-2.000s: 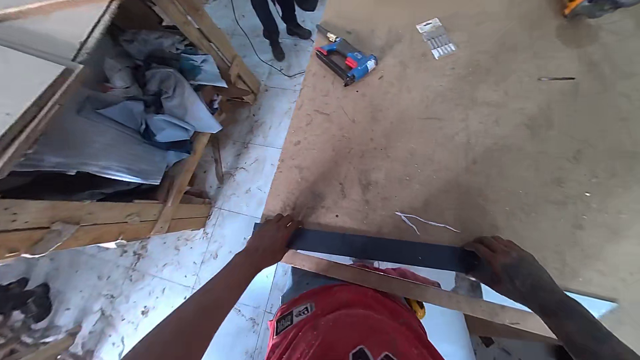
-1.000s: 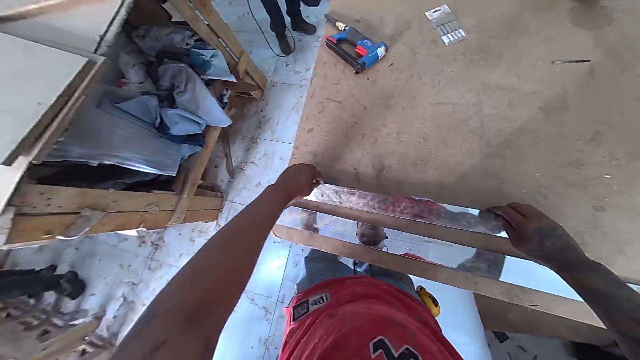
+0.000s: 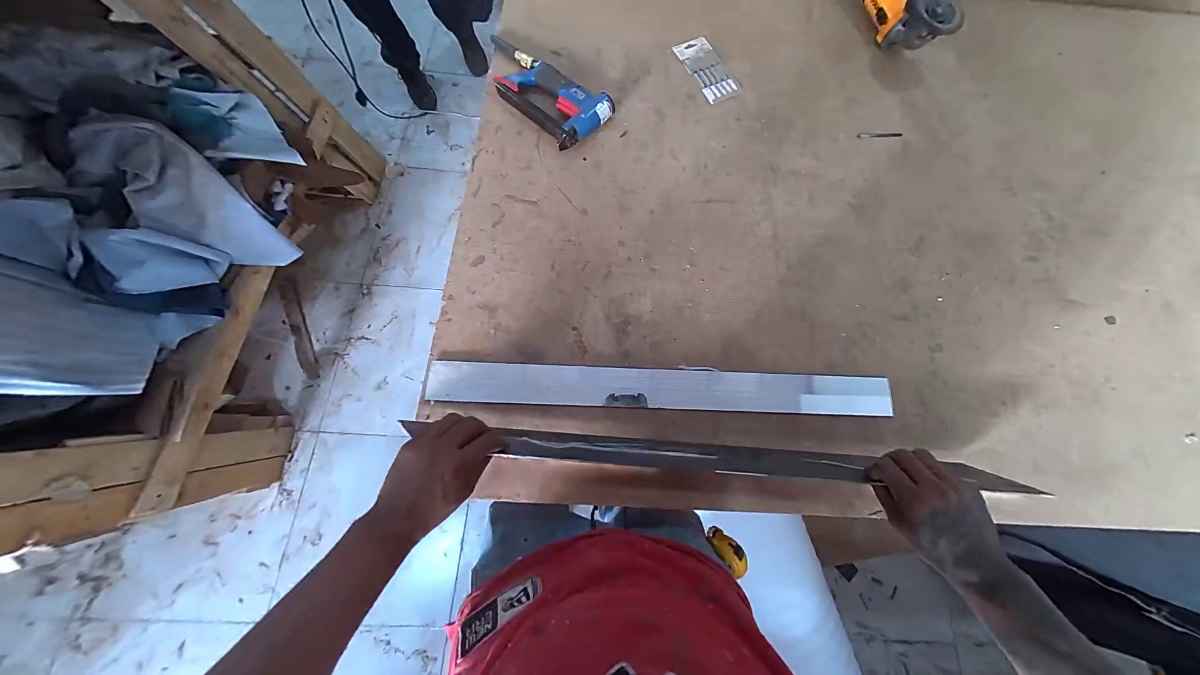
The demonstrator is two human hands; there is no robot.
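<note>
A long dark strip with pointed ends [image 3: 656, 454] spans the near edge of the table. My left hand [image 3: 441, 464] grips it near its left end, and my right hand [image 3: 928, 492] holds it near the right end. Just beyond it, a silvery flat metal strip [image 3: 534, 384] lies on the brown tabletop [image 3: 750, 281], roughly parallel to it, with a small dark oval near its middle. Farther off at the left lies a blue and black pneumatic stapler or nailer [image 3: 553, 98].
A card pack of bits [image 3: 708, 70], a thin dark bit [image 3: 879, 135] and an orange power tool [image 3: 909, 21] rest on the tabletop. On the left, a wooden frame [image 3: 216, 375] holds crumpled sheets [image 3: 169, 178]. A person's legs [image 3: 403, 47] and a cable [image 3: 361, 94] are beyond the table's left edge.
A second ago both hands held a shiny reflective strip at the table's near edge; now they hold a dark-faced strip. A separate silvery strip now lies beyond it on the tabletop.
</note>
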